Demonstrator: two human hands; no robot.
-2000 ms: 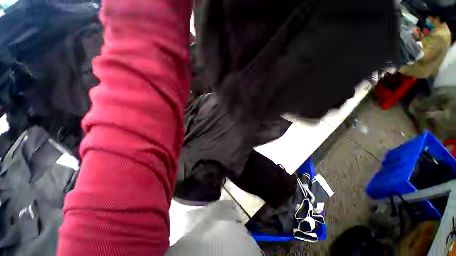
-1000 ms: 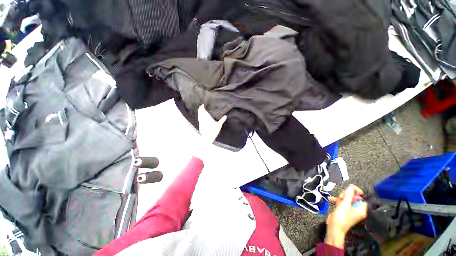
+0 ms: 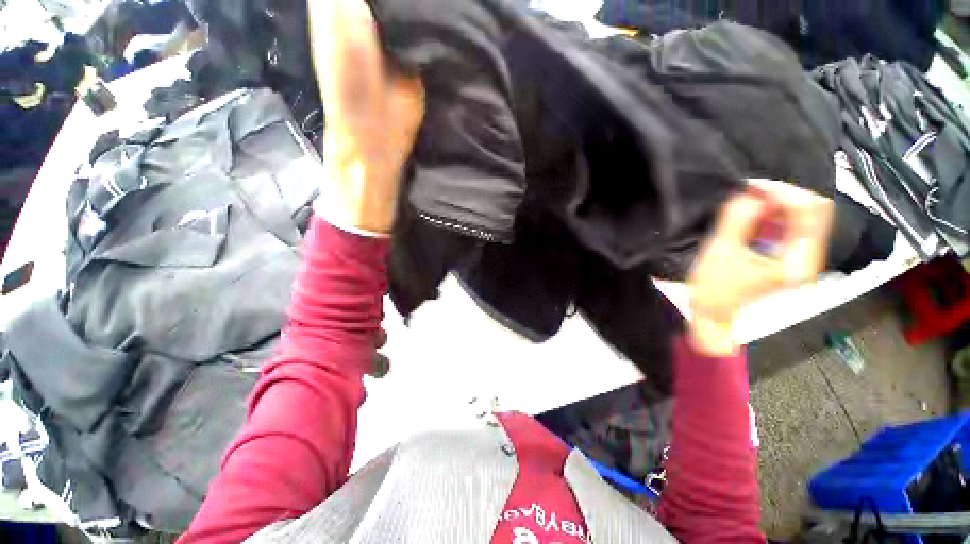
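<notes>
The black garment [image 3: 596, 159] is bunched and partly lifted in front of me, blurred in its middle. A stitched hem shows at its left part. My left hand [image 3: 367, 128] is at its left edge, blurred, with the thumb against the cloth; it seems to grip it, though the fingertips are hidden. My right hand [image 3: 750, 255] is at the garment's right side, blurred and curled around a small red and blue thing, possibly thread snips. Whether it also touches the cloth is unclear.
A grey garment with white piping [image 3: 202, 266] lies at left. Dark striped garments [image 3: 904, 149] lie at far right. The white table edge [image 3: 564, 385] runs diagonally. A blue crate [image 3: 883, 462] and red object [image 3: 936, 301] are beyond it.
Both hands have come up to the black garment, the right from beyond the table edge. The garment is now raised and shifted. The red sleeve no longer blocks the view as it did two seconds ago.
</notes>
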